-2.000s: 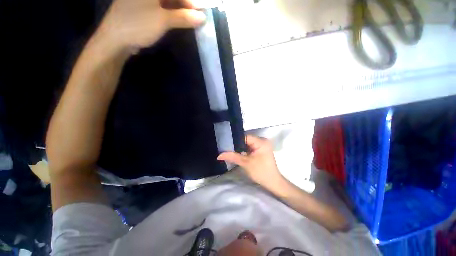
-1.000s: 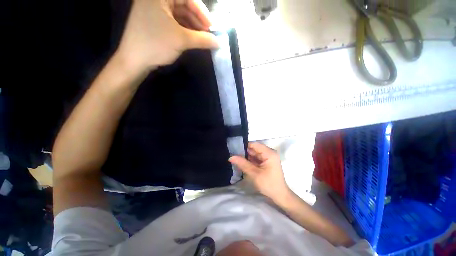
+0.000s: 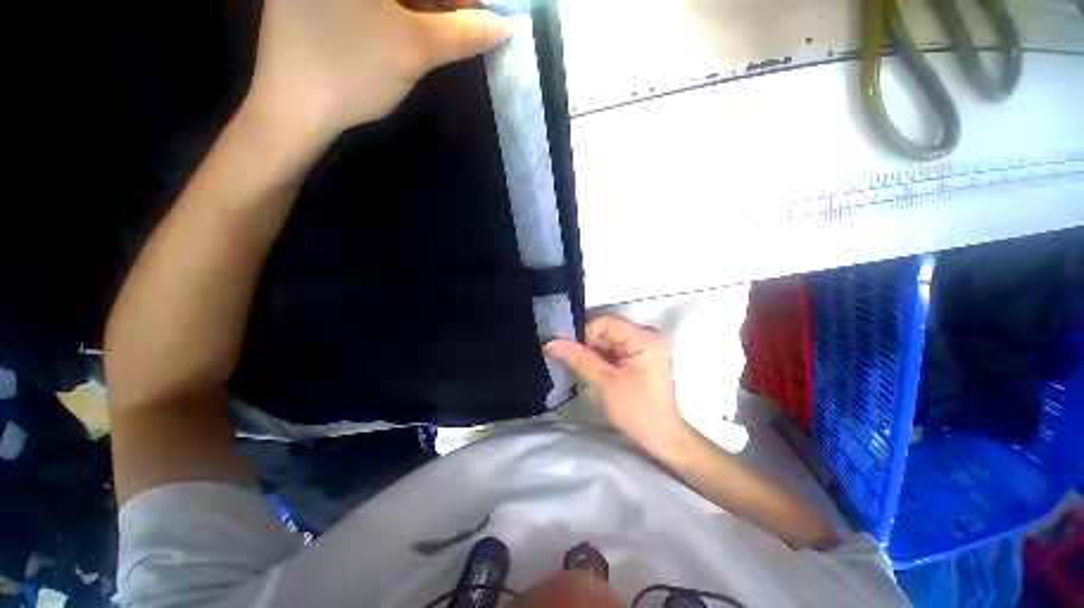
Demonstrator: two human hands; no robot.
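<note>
The black garment body (image 3: 380, 261) lies at left and hangs towards my lap. A narrow grey strip (image 3: 529, 178) runs along its right black edge, crossed by a dark band. My left hand (image 3: 357, 54) is at the top, its thumb on the upper end of the strip; its other fingers are partly cut off or hidden. My right hand (image 3: 624, 368) pinches the lower end of the strip and the black edge between thumb and fingers. The needle area is out of the picture.
Shears with yellow-brown loop handles (image 3: 876, 89) lie on the white table (image 3: 689, 178) at upper right, cut off by the frame. A printed ruler tape (image 3: 915, 190) runs along the table front. Below are a red basket (image 3: 779, 356) and a blue basket (image 3: 874, 392). Scraps lie at lower left.
Since one second ago the table, shears and strip sit higher in view, and the bright needle area has left the top. Both hands keep their places on the strip.
</note>
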